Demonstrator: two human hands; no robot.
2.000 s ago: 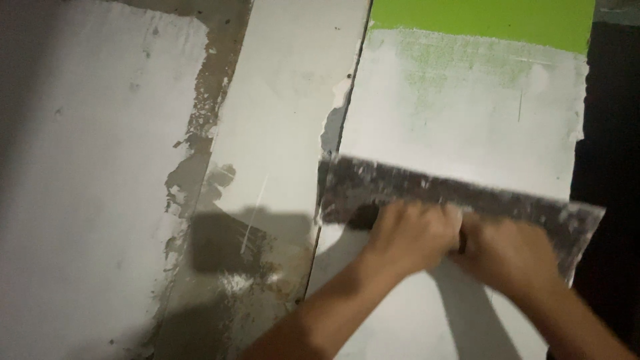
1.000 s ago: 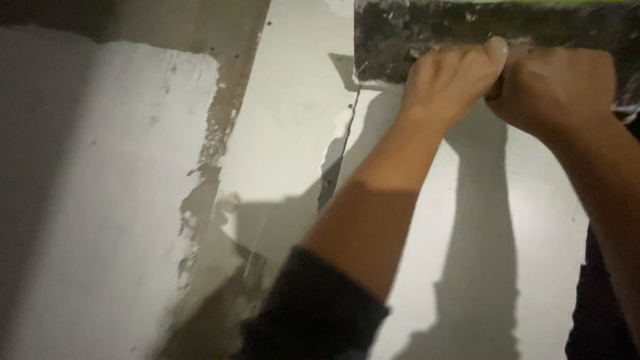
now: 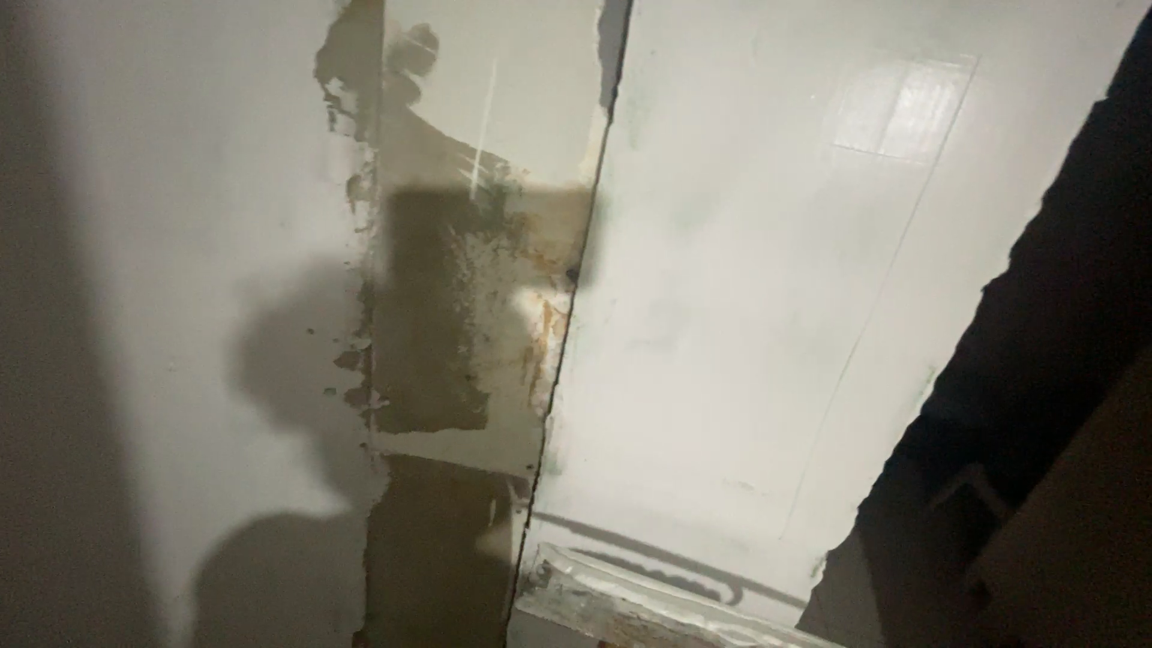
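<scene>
A wide plastering blade lies across the bottom edge of the view, tilted down to the right, with pale wet filler along its upper edge. Both my hands are out of view below it, so their hold on the blade is hidden. Beyond the blade stretches a wall panel coated in smooth white filler, marked by a thin diagonal line and a shiny patch near the top. The blade's dark shadow falls on the coating just above it.
Left of a narrow dark joint runs a bare, stained strip of wall. Farther left is another whitish coated panel with a ragged edge. A dark area borders the white coating on the right.
A second ago both my hands held the blade high on the panel, near the green band. The blade is now low in view and my hands have left it. The view has shifted.
</scene>
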